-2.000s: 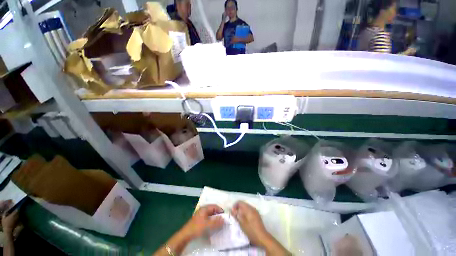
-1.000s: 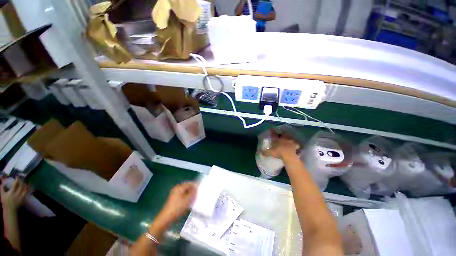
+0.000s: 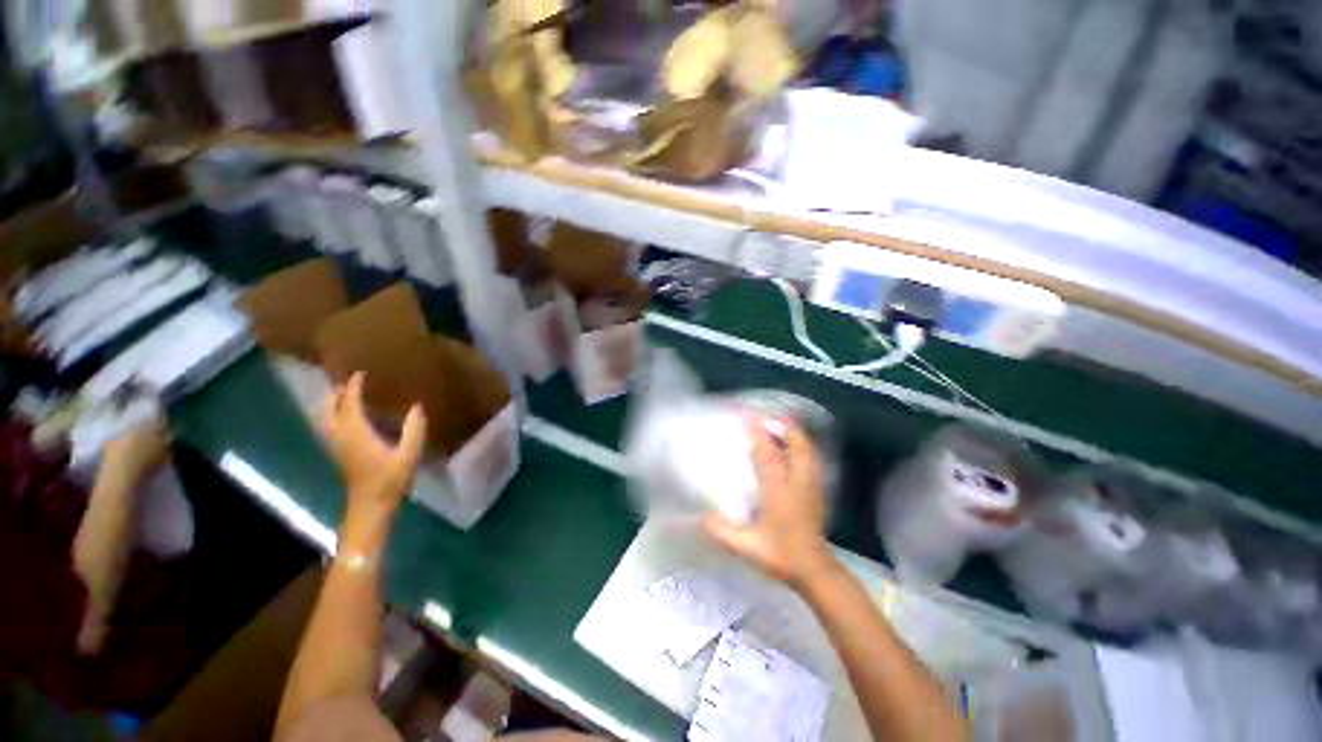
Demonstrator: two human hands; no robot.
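Note:
My right hand [image 3: 783, 500] holds a small white appliance in a cloudy clear bag [image 3: 703, 457], raised over the papers and blurred by motion. My left hand [image 3: 374, 442] is at the near side of an open retail box [image 3: 479, 471] with brown flaps, fingers spread; whether it touches the box is unclear. I see nothing in it. Printed instruction sheets [image 3: 754, 696] lie on a pale board below the bagged unit.
More bagged units [image 3: 957, 500] stand in a row at the right. Two open retail boxes [image 3: 606, 355] stand behind the shelf post. A power strip [image 3: 942, 302] is on the shelf edge. Another worker's arm [image 3: 116, 507] is at the left, near stacked white items [image 3: 145, 312].
My right hand has lifted the nearest bagged unit from the row and moved it left. My left hand has moved from the papers to the open box; the white card no longer shows in it.

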